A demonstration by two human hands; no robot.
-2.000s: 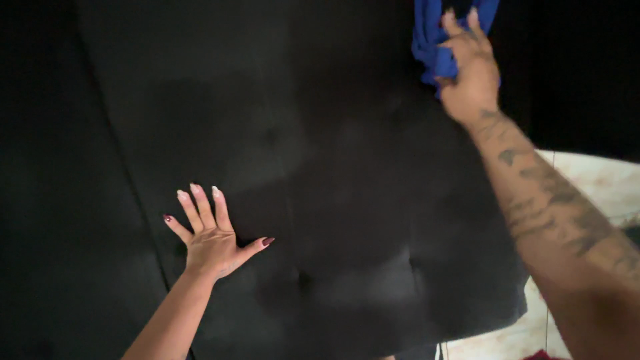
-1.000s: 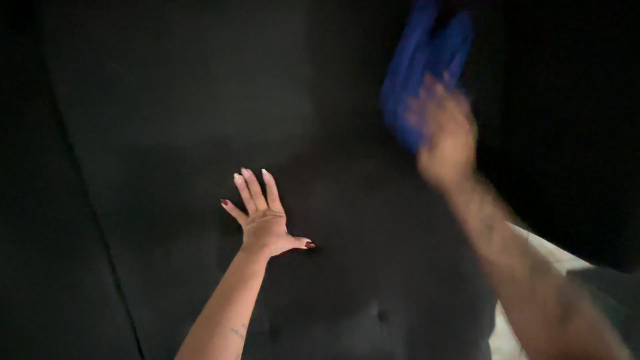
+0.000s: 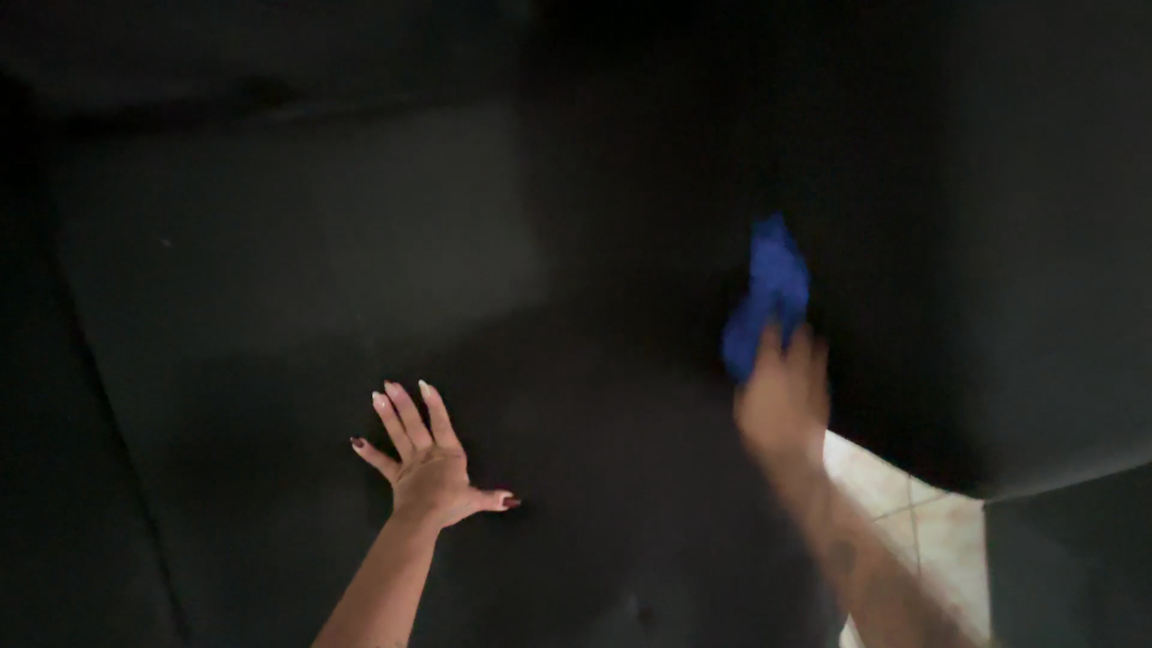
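Note:
A black upholstered sofa seat (image 3: 576, 432) fills most of the view. On its lower left part my left hand (image 3: 432, 472) rests flat, fingers spread, holding nothing. My right hand (image 3: 783, 396), slightly blurred, holds a bunched blue cloth (image 3: 774, 279) near the right side of the seat. Most of the cloth sticks out beyond the fingertips, and the palm side of that hand is hidden.
A dark rounded section, perhaps an armrest (image 3: 1035, 270), rises at the right. Below it light floor tiles (image 3: 945, 531) show beside the seat's edge, with another dark surface (image 3: 1071, 567) at the lower right. A seam runs down the left.
My right hand, with the blue cloth in it, has come down from the top of the view toward the middle right. My left hand stays spread on the seat. The view has shifted.

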